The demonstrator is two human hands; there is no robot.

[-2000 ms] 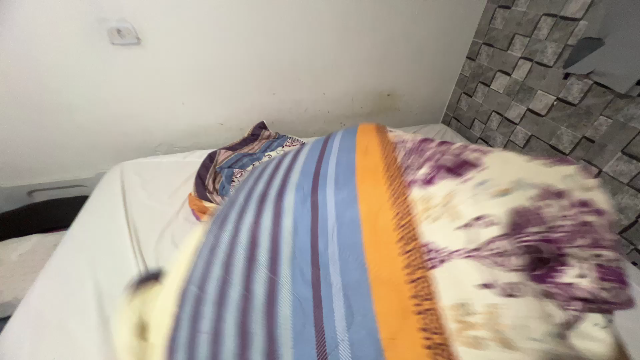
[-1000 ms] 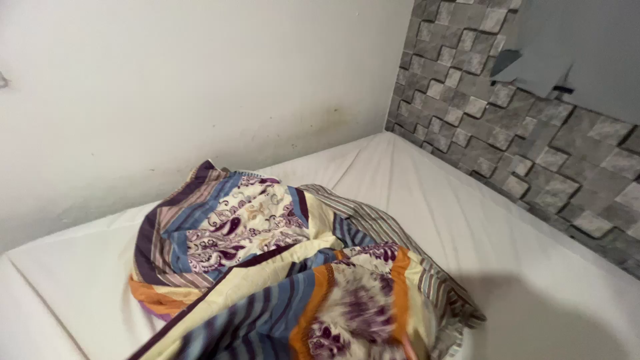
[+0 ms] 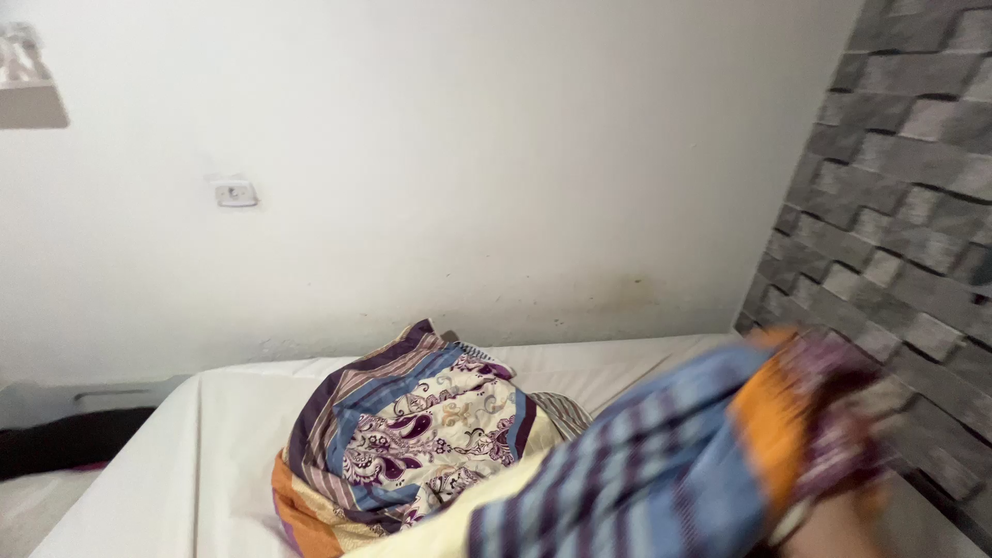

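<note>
A patterned fabric bedcover (image 3: pixel 620 465), striped in blue, purple, orange and cream, is bunched over a bed's white fitted sheet (image 3: pixel 155 449). Its near part is lifted at the lower right and blurred by motion. My right hand (image 3: pixel 833 527) shows at the bottom right, partly covered by the raised cloth and gripping it. The far part, with a purple paisley print, lies crumpled on the mattress near the wall. My left hand is outside the picture.
A white wall with a power socket (image 3: pixel 235 194) rises behind the bed. Grey stone-patterned wall covering (image 3: pixel 891 232) stands at the right. A dark object (image 3: pixel 70 442) lies beyond the bed's left side, and a small shelf (image 3: pixel 31 105) shows at upper left.
The near part of the bedcover was spread high across the view, then lower in a heap, and is now raised at the right. The far bunched part stays near the wall. The view has shifted.
</note>
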